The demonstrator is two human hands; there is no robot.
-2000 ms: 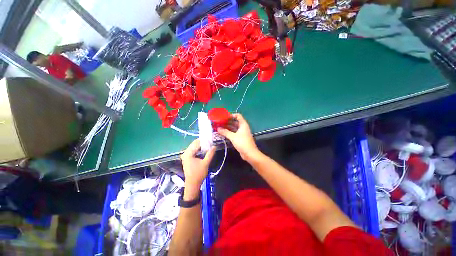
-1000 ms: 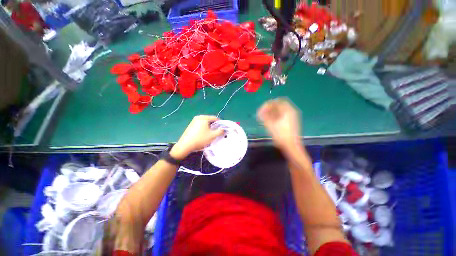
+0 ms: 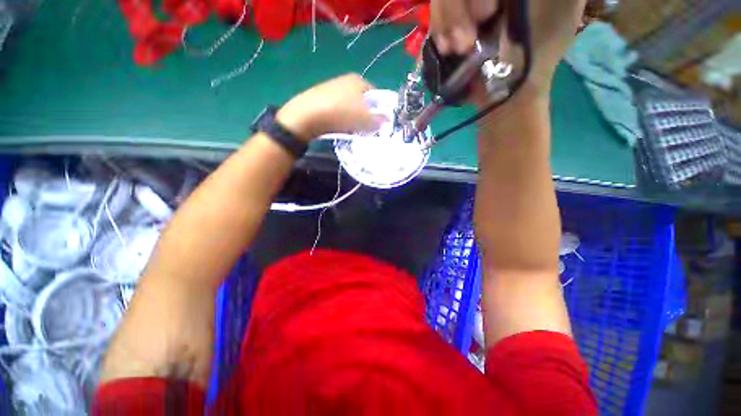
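Note:
A round white housing (image 3: pixel 386 158) lies open side up at the bench's front edge, with a white cable and a thin wire hanging from it. My left hand (image 3: pixel 341 106) holds its left rim. My right hand (image 3: pixel 467 32) is closed around the black power screwdriver (image 3: pixel 455 75) at the top of the view. The driver's silvery nose (image 3: pixel 411 110) points down into the housing; whether it touches a screw cannot be told. Part of my right hand is hidden by the driver.
Red discs (image 3: pixel 276 16) with thin wires are heaped at the back. White housings (image 3: pixel 69 305) fill the left crate. A blue crate (image 3: pixel 609 284) stands at right, partly behind my right arm. A grey-green cloth (image 3: pixel 605 77) and a grey parts tray (image 3: pixel 691 134) lie on the right.
My right hand, empty a second ago, has taken hold of the screwdriver and brought its nose to the housing. My left hand still holds the housing. The view has shifted down.

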